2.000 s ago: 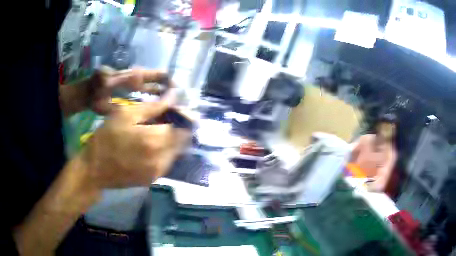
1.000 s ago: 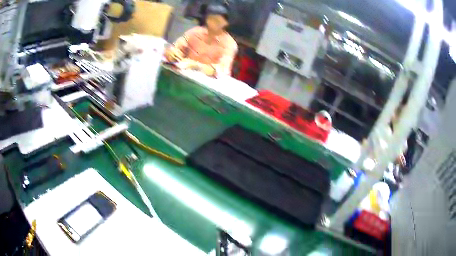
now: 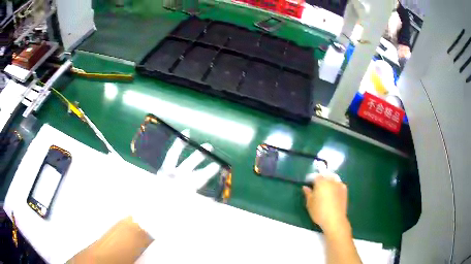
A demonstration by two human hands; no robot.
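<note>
My left hand (image 3: 175, 175), in a white covering with the wrist bare, spreads its fingers across a black phone middle frame (image 3: 152, 142) with gold-orange ends. Its fingertips reach the frame's far long edge; the near edge is partly hidden. My right hand (image 3: 328, 193), with white-covered fingertips, grips the right end of a second frame (image 3: 267, 162) over the green belt (image 3: 240, 191). A third frame (image 3: 64, 161) lies on the white sheet (image 3: 98, 196) at the left.
A large black blister tray (image 3: 232, 64) lies on the belt beyond my hands, with another frame (image 3: 270, 23) behind it. Metal rails (image 3: 46, 87) and a yellow-white strap (image 3: 82, 116) are at the left. A red-labelled reject bin (image 3: 381, 111) stands beyond the grey post at the right.
The view has swung down and right towards the belt. Both hands, out of view one second ago, now show with a frame each. The frame on the sheet now appears farther left.
</note>
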